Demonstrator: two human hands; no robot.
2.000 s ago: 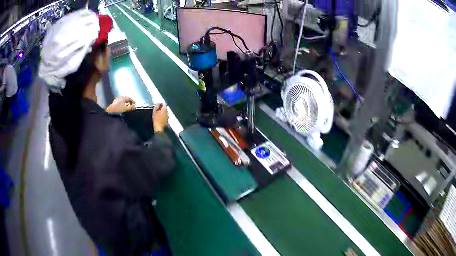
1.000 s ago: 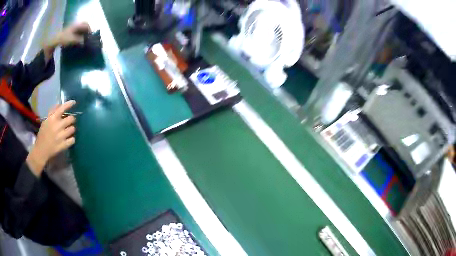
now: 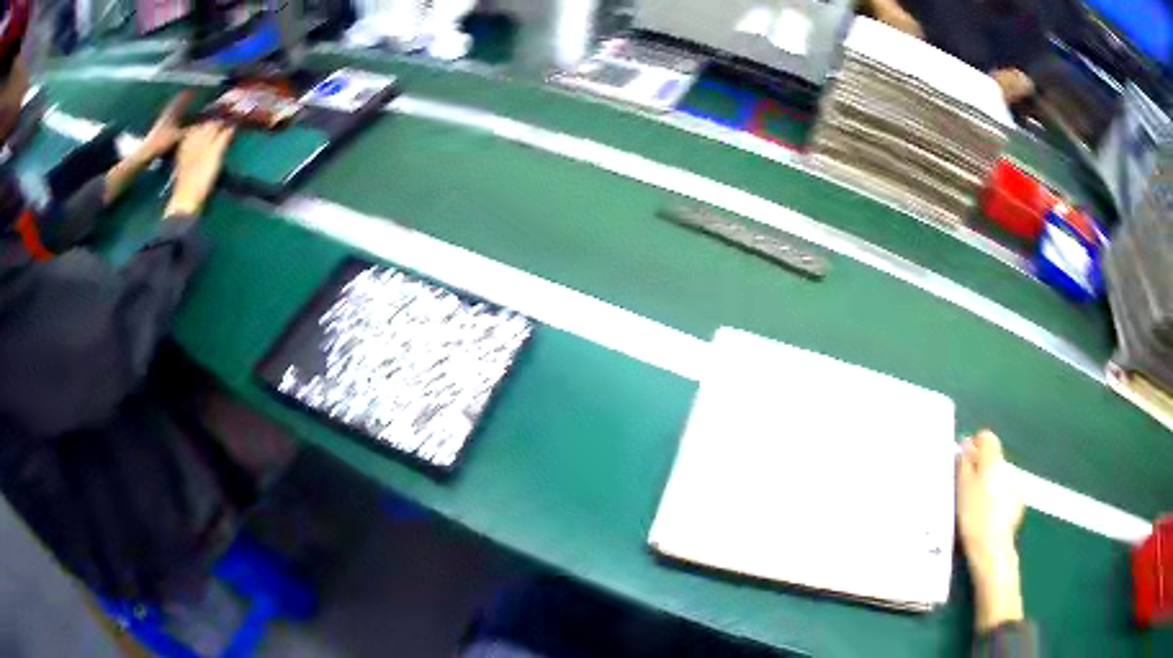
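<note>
A flat white square sheet or thin stack of sheets (image 3: 817,476) lies on the green bench in front of me. My right hand (image 3: 991,495) is at its right edge, with fingers near the upper right side; blur hides whether they grip it. My left hand is not in view. A shallow black tray (image 3: 299,345) holds a spread of small silvery rings (image 3: 412,354), blurred into streaks, to the left of the white sheet.
A dark strip fixture (image 3: 746,240) lies on the green conveyor (image 3: 553,193). Layered sheet piles (image 3: 900,129), a red bin (image 3: 1016,199) and a blue bin (image 3: 1070,255) stand beyond. Another red bin (image 3: 1154,572) is at right. A person's hands (image 3: 196,161) are at upper left.
The view has swung right and down. The white sheet and my right hand have come into view; the ring tray now shows whole. The other person's hands are now close together beside the dark board.
</note>
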